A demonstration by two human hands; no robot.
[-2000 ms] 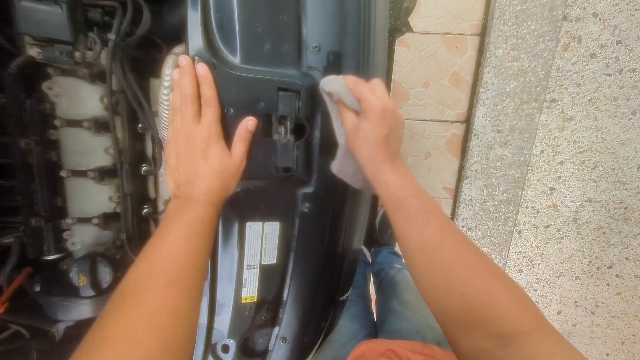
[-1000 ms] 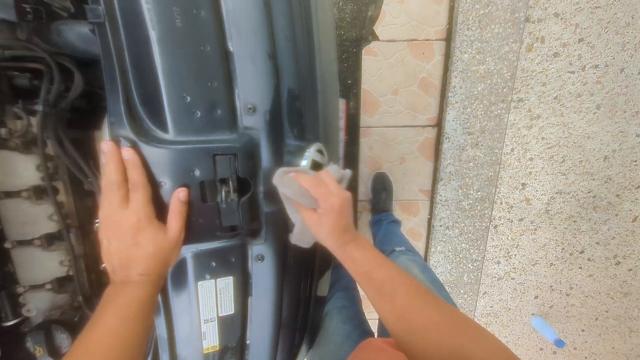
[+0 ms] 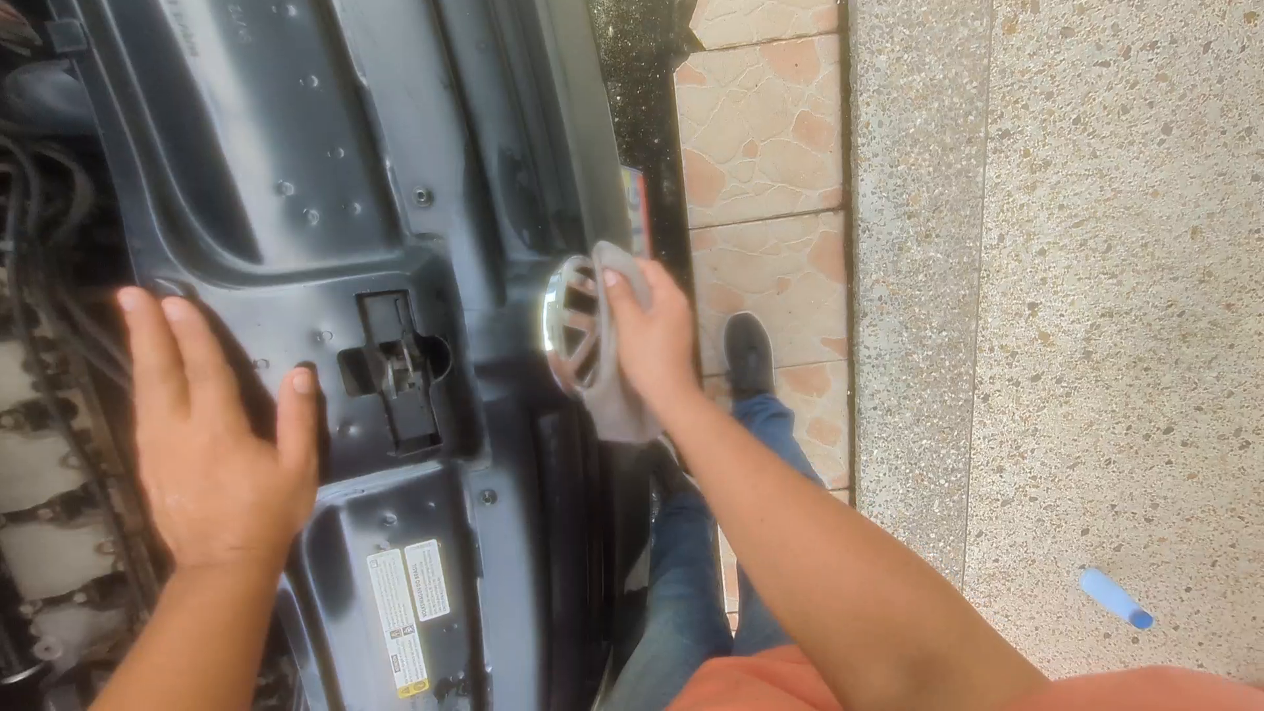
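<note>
My right hand (image 3: 652,331) grips a grey cloth (image 3: 617,405) against a round chrome car emblem (image 3: 555,326) at the front edge of a dark front panel (image 3: 346,237). Part of the emblem is hidden by the cloth and fingers. Flat on the panel's inner edge lies my left hand (image 3: 212,434), fingers extended and thumb apart, holding nothing. Between the hands is the black hood latch (image 3: 400,370), set in a recess of the panel.
Engine parts and black hoses (image 3: 59,276) lie at the left. Printed labels (image 3: 398,617) are stuck on the panel. Beyond the car are floor tiles (image 3: 765,138), a speckled stone floor (image 3: 1116,296) and a blue cylindrical object (image 3: 1116,597). My shoe (image 3: 750,355) stands on the tiles.
My right hand and the cloth have moved from the panel's front edge onto the chrome emblem. My left hand remains spread on the panel. The view has shifted toward the car's front.
</note>
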